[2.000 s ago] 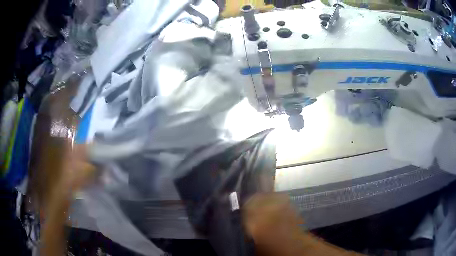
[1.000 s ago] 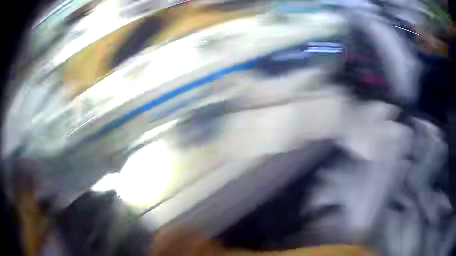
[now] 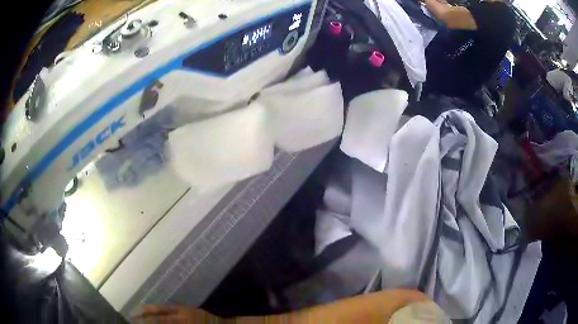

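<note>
Dark grey fabric lies at the bottom left, its tip at the brightly lit needle area of the white sewing machine with a blue stripe. My right forearm runs along the bottom edge. My right hand is cut off by the edge, close to the dark fabric. Its fingers do not show clearly, so its grip cannot be told. My left hand is not in view.
White fabric pieces overlap the ruler-marked table edge. Grey-blue cloth lies under the machine arm. A light grey garment heap hangs at right. A person in dark clothes is at the upper right.
The view has swung right, bringing the control panel and garment heap into sight. The machine has shifted left in the picture. My left hand, seen two seconds ago, is out of view.
</note>
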